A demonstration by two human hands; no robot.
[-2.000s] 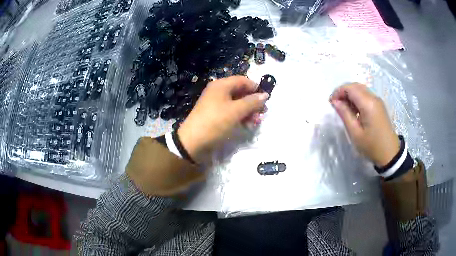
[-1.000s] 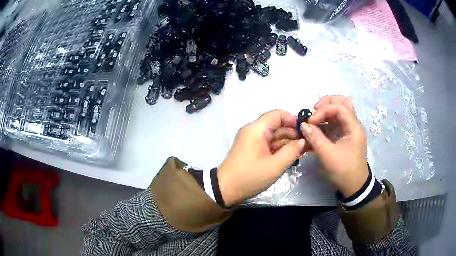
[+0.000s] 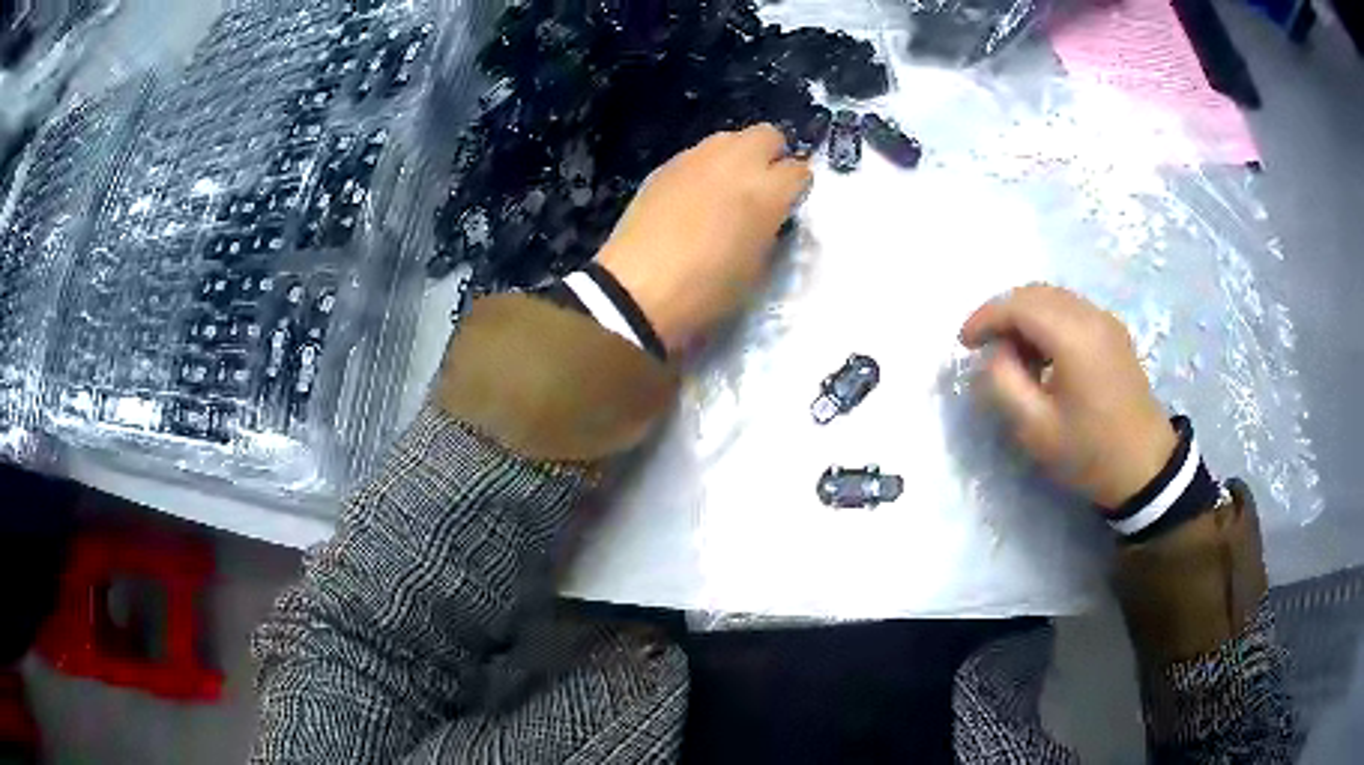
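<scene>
Two black plastic housings lie apart on the clear film in front of me: one tilted diagonally (image 3: 847,387), one lying sideways (image 3: 862,487) nearer the table edge. My left hand (image 3: 718,224) is at the right side of the loose pile of housings (image 3: 598,105), its fingertips bent down at the pile's edge; whether it grips a housing is hidden. My right hand (image 3: 1065,381) is over the clear film (image 3: 1197,329), right of the two housings, slightly blurred, thumb and forefinger near each other; I cannot tell whether it pinches a tiny insert.
A clear blister tray (image 3: 195,299) filled with black housings lies at the left. Tiny pale inserts are scattered on the film at right. A pink sheet (image 3: 1152,75) and a dark flat object (image 3: 1216,53) lie at upper right. A red stool (image 3: 142,613) stands below left.
The hands have separated; the housing they held together is gone from them, and two housings now show on the film. My left hand moved up to the pile; my right hand moved right.
</scene>
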